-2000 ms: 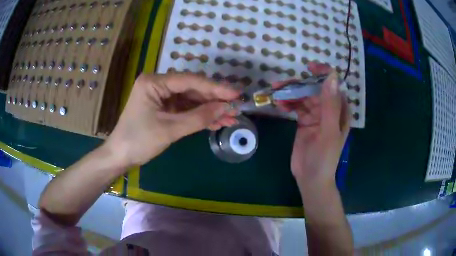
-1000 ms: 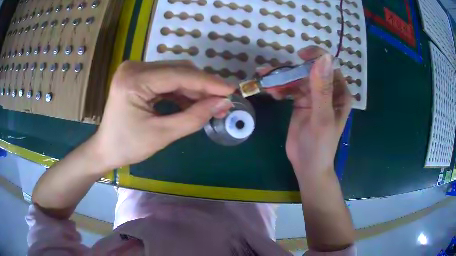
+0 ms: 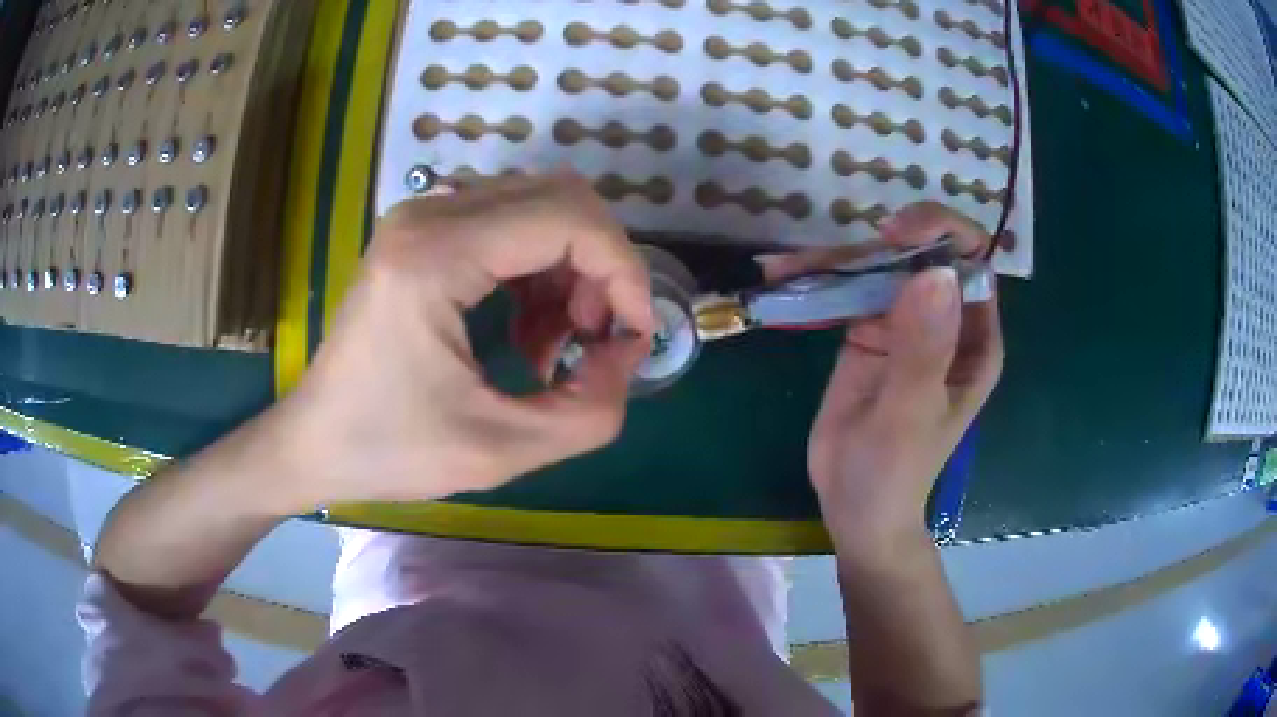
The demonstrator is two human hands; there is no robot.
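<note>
My left hand (image 3: 476,336) pinches a tiny shiny silver component (image 3: 570,353) between its fingers, over the left side of the dispenser bottle. The squat bottle (image 3: 674,350) has a white cap, partly hidden by my left fingertips. My right hand (image 3: 903,350) holds the wired tool (image 3: 840,297), a silver-grey body with a brass-gold tip pointing left, close beside the cap. Its thin dark cable runs up across the right side of the white slotted tray (image 3: 546,105). A silver round head (image 3: 420,178) lies at the tray's left edge, just above my left hand.
A thick brown tray stack (image 3: 252,210) with rows of silver heads stands at the left. Yellow tape (image 3: 294,308) edges the green mat (image 3: 1092,406). A red label (image 3: 1113,35) is at the upper right, and another white tray (image 3: 1246,280) lies at the far right.
My left fingers have curled in over the bottle cap, partly covering it. The tool has lowered and turned more level. A silver head now shows at the white tray's left edge.
</note>
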